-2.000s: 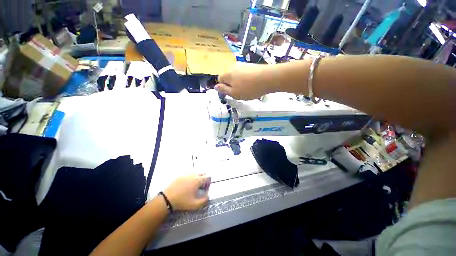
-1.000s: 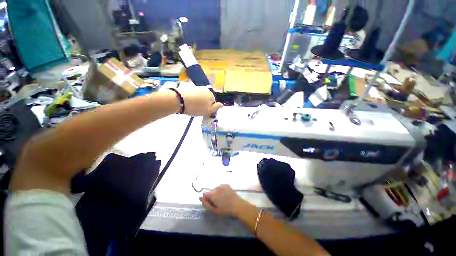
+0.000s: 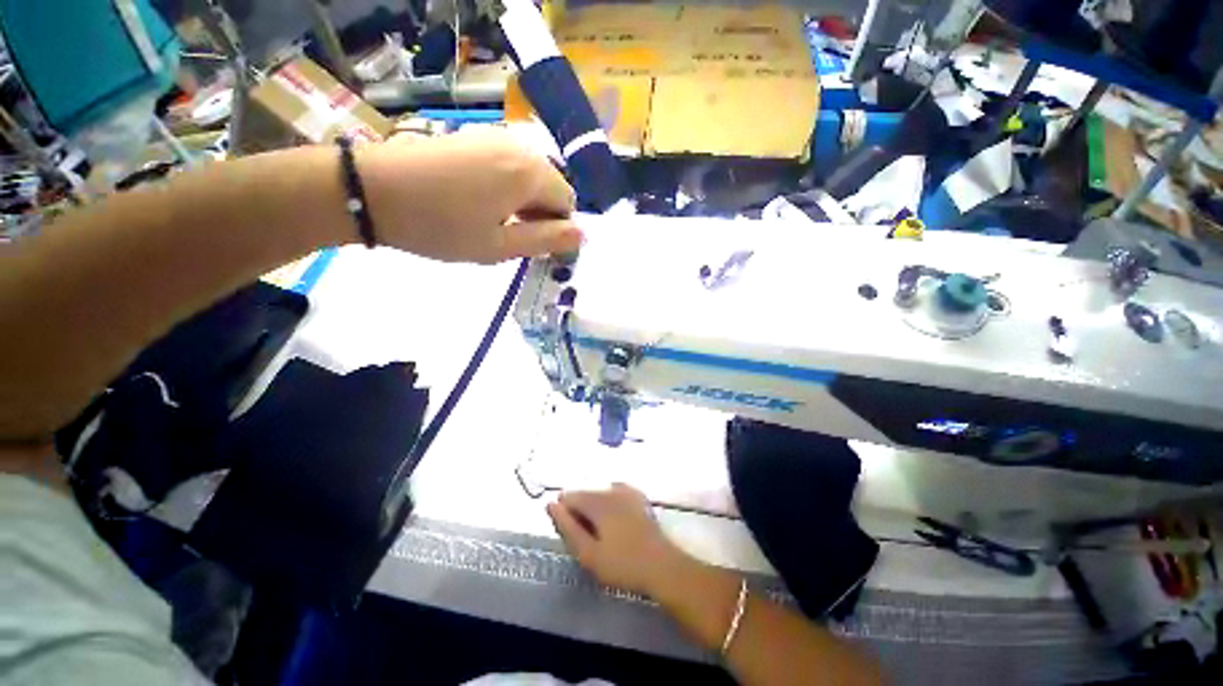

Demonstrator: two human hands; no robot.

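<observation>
The white JACK sewing machine [image 3: 791, 322] stands across the table. My left hand [image 3: 463, 201], with a dark bracelet, is at the top of the head's left end. Its thumb and forefinger are by a small metal post; their grip is unclear. My right hand [image 3: 617, 536], with a light bracelet, is low over the table in front of the presser foot [image 3: 613, 418]. Its fingers are curled, and a thin thread [image 3: 526, 480] loops to its fingertips. A dark leaf-shaped piece [image 3: 798, 516] lies right of the needle, partly behind the head.
Dark fabric panels [image 3: 322, 469] lie on the left. A narrow dark strip [image 3: 470, 369] crosses the table beside them. Thread snips [image 3: 979, 547] lie at the right. A rolled dark fabric [image 3: 563, 101] and cardboard [image 3: 731, 94] are behind the machine.
Two seconds ago my right hand was at the head's top and my left on the table; they have swapped. Since one second ago, the machine appears larger and my hands remain in similar places.
</observation>
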